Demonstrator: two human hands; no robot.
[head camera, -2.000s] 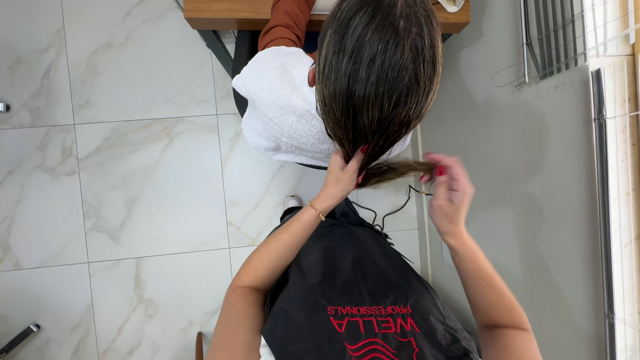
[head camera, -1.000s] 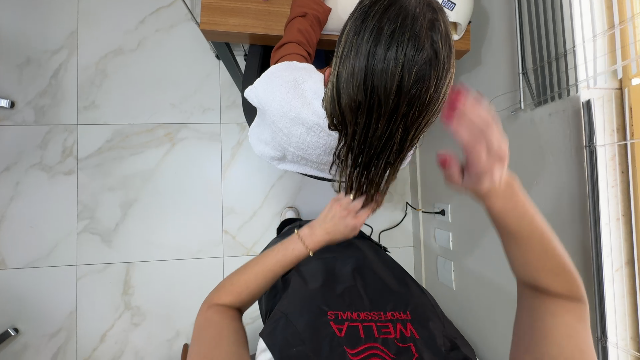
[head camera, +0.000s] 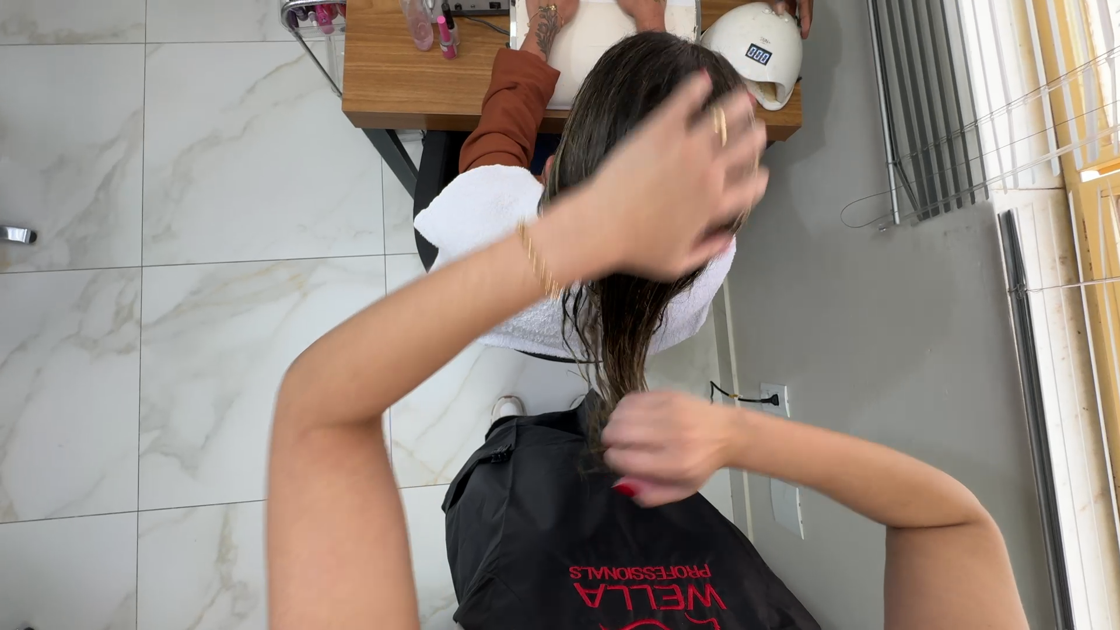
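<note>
Long, wet dark hair (head camera: 604, 114) hangs down the back of a seated person who has a white towel (head camera: 490, 206) over the shoulders. Blurred by motion, my left hand (head camera: 669, 179) is over the right side of the head, its fingers spread, with a gold bracelet at the wrist. Whether it touches the hair cannot be told. My right hand (head camera: 665, 446) is closed around the lower lengths of the hair, in front of my black Wella apron (head camera: 569, 516). Some loose strands hang beside the gathered hair.
A wooden table (head camera: 411, 87) beyond the seated person holds a white nail lamp (head camera: 754, 52), small bottles (head camera: 447, 39) and a white pad under that person's forearms. Another person's hand (head camera: 801, 10) is by the lamp. A grey wall with a plugged-in cord (head camera: 744, 399) and blinds stands at the right.
My left hand has moved from the hair's lower ends up to the head. My right hand, raised and off the hair one second ago, has come down and taken hold of the lower lengths.
</note>
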